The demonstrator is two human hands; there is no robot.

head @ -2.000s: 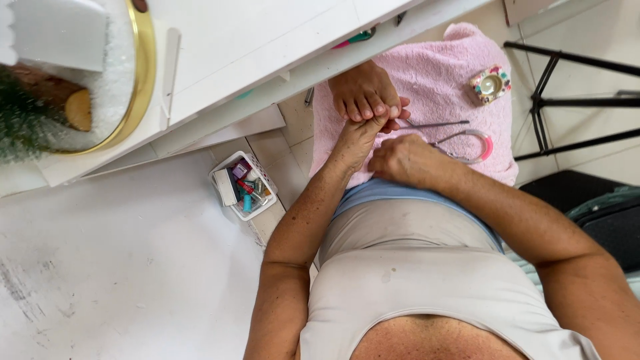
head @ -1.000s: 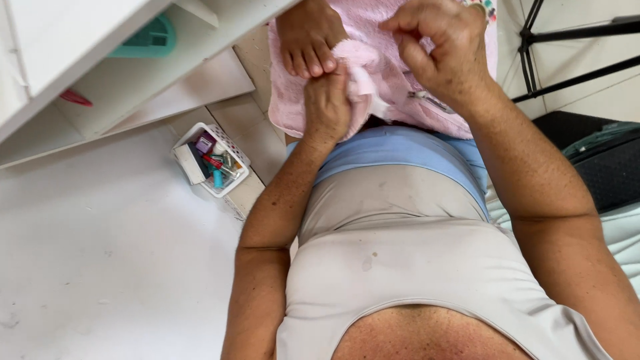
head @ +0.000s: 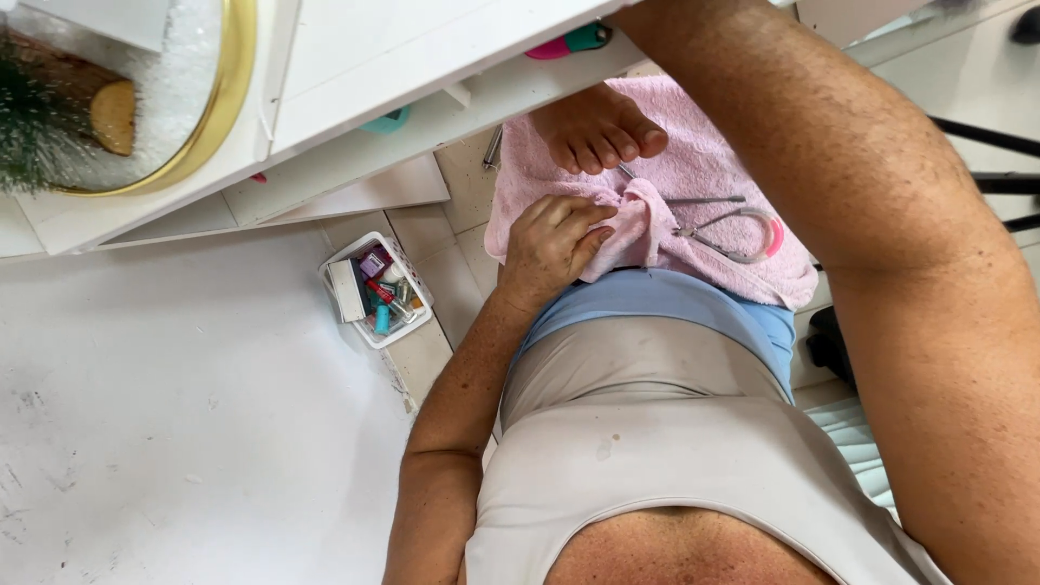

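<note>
My left hand (head: 554, 248) rests on a pink towel (head: 715, 146), its fingers bent beside a raised fold; whether they grip the cloth is unclear. Just above it is another person's bare foot (head: 597, 134), toes pointing down in the view. To the right of the fold lie a thin metal tool (head: 705, 200) and, below that, nippers with a pink-coated handle loop (head: 773, 237). Part of another metal tool (head: 626, 171) shows by the toes. My right arm reaches up past the foot, and its hand is out of view.
A white desk with shelves (head: 390, 175) crosses the upper left, holding a gold-rimmed decorative tray (head: 236, 89) and a teal and magenta object (head: 569, 41). On the floor stands a white basket (head: 376, 340) of small bottles and boxes. Black metal legs (head: 1003, 183) are at right.
My right hand has moved from over the towel up out of view. My left hand, earlier at the toes, is now lower, apart from them. The view has shifted.
</note>
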